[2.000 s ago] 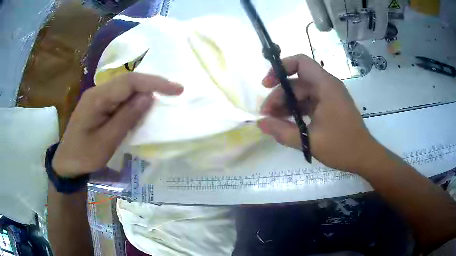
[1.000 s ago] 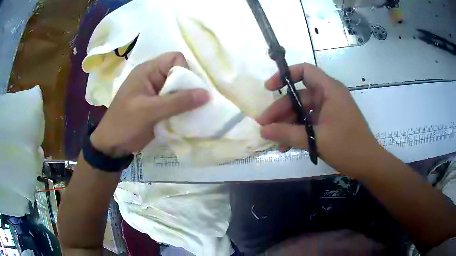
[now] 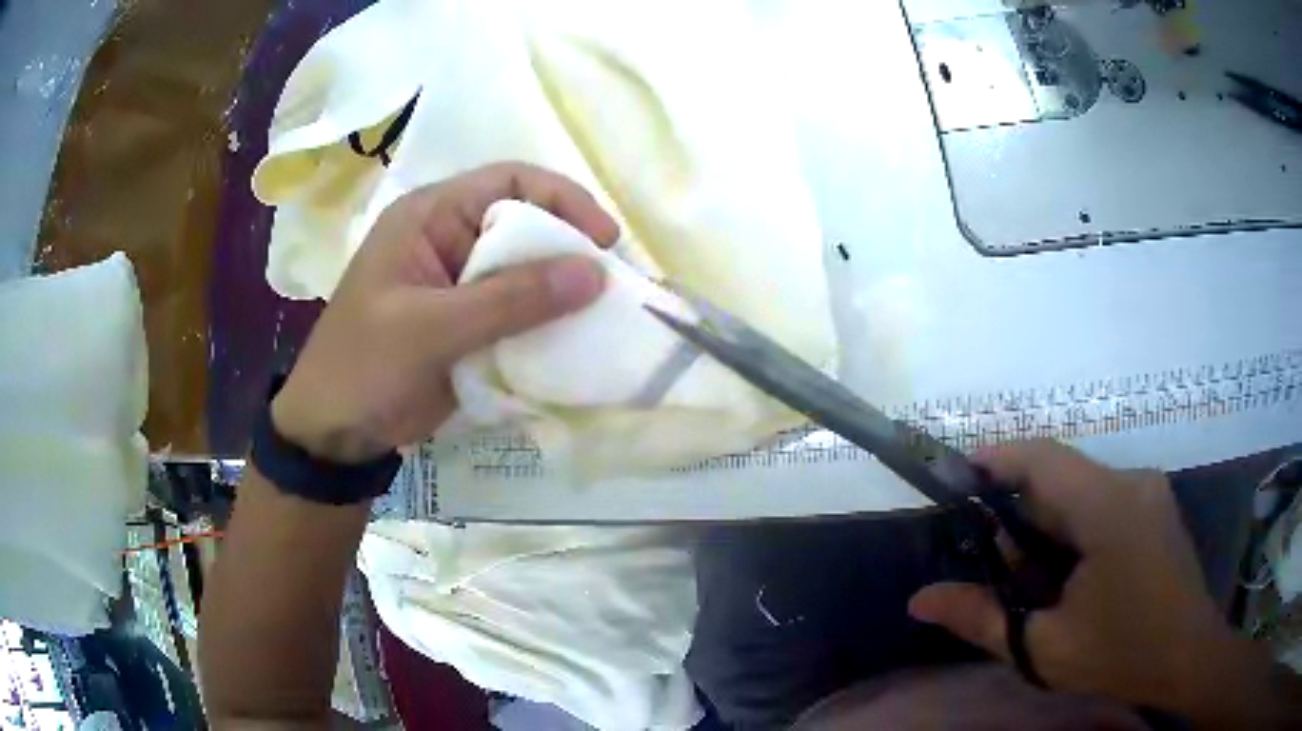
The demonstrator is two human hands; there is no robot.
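Observation:
The cream garment piece (image 3: 743,172) lies bunched on the white table. My left hand (image 3: 457,300) pinches a folded part of it between thumb and fingers, left of centre. A short grey mark shows on the cloth right of my thumb. My right hand (image 3: 1099,571) holds the fabric scissors (image 3: 843,407) by their black handles at the lower right. The blades point up and left, with their tips at the cloth edge just right of my left fingers. The blade tips look slightly apart. A black loop shows at the cloth's upper left.
The machine's needle plate (image 3: 992,72) is at the upper right, with black thread snips (image 3: 1268,103) beside it. A printed ruler (image 3: 1099,410) runs along the table's front edge. Cream cloth (image 3: 557,600) lies in the lap, and a cream pile (image 3: 64,443) is at far left.
My right hand has let go of the cloth, moved down and right, and now holds the scissors by the handles with blades at the cloth. My left hand has taken hold of the fold.

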